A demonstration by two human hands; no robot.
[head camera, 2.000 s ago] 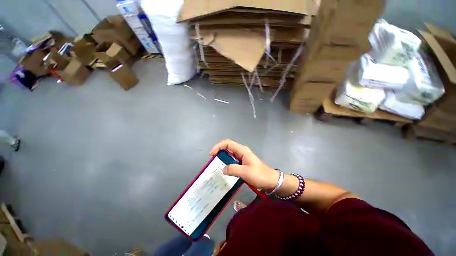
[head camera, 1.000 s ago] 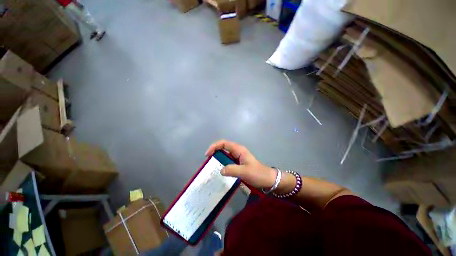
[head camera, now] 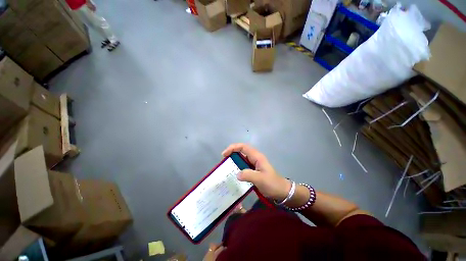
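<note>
My right hand holds a smartphone with a red case edge. The phone is tilted, its lit white screen facing up and showing rows of small text too blurred to read. The thumb lies on the screen near its upper right end, and the fingers curl round the far edge. Two bracelets are on the wrist below a dark red sleeve. A small patch of skin shows at the bottom edge left of the sleeve; it may be part of my left hand, but I cannot tell.
Cartons and a wooden pallet stand left. A person is at the upper left. Open cartons and a blue shelf are at the back. A white sack leans by flattened cardboard; loose straps lie nearby.
The view has swung left, so the cardboard and sack have shifted right and the left cartons and person have come into view. My right hand still holds the lit phone in much the same pose.
</note>
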